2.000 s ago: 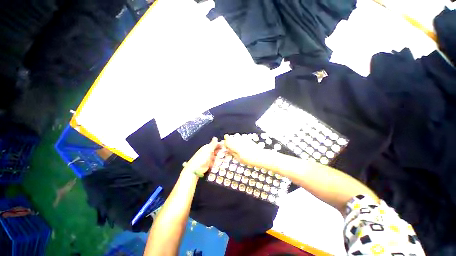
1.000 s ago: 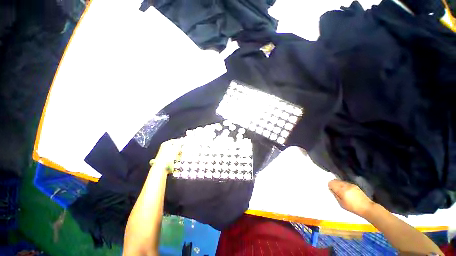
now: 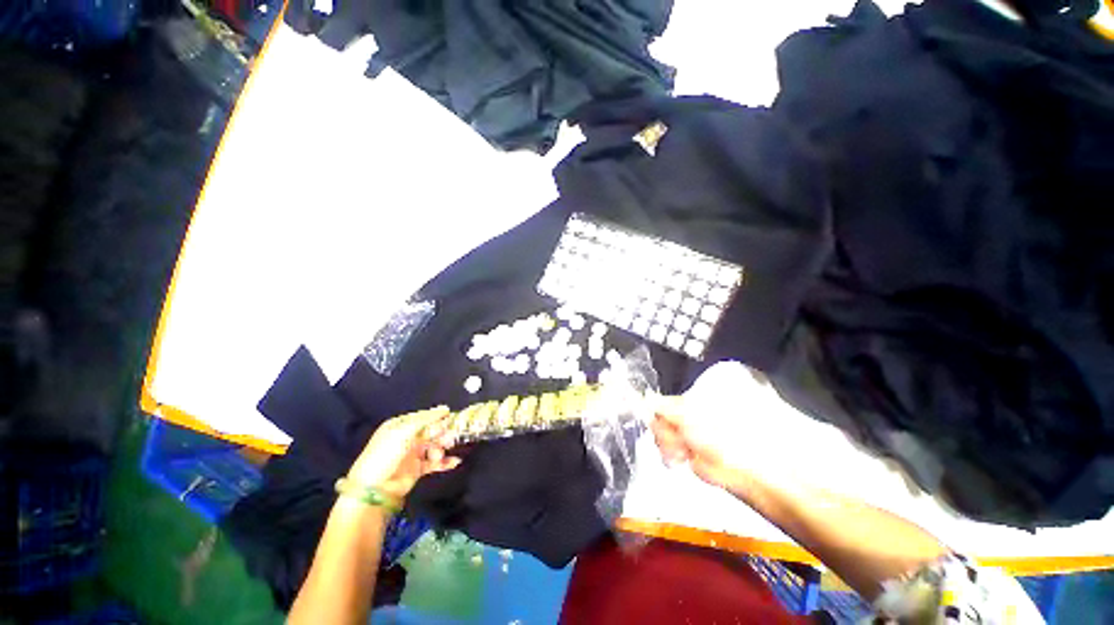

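Note:
My left hand (image 3: 409,454) grips the left end of a button tray (image 3: 519,415), which is tilted nearly edge-on and shows a row of gold buttons. My right hand (image 3: 684,442) holds a thin clear plastic bag (image 3: 621,427) at the tray's right end; whether the tray's end is inside the bag cannot be told. Loose whitish buttons (image 3: 538,348) lie in a pile on the dark garment (image 3: 489,275), just beyond the held tray. A second button tray (image 3: 641,283) lies flat on the dark cloth behind the pile.
A crinkled clear plastic piece (image 3: 401,336) lies left of the pile. A large dark garment heap (image 3: 965,269) covers the right side. A greyer garment pile (image 3: 525,73) lies across the white table (image 3: 354,208). A small gold item (image 3: 650,137) lies at the back. Blue crates (image 3: 183,470) stand below the table.
My left hand has raised and tilted the tray that lay flat. My right hand has come in from the right and now holds the clear plastic bag at the tray's end.

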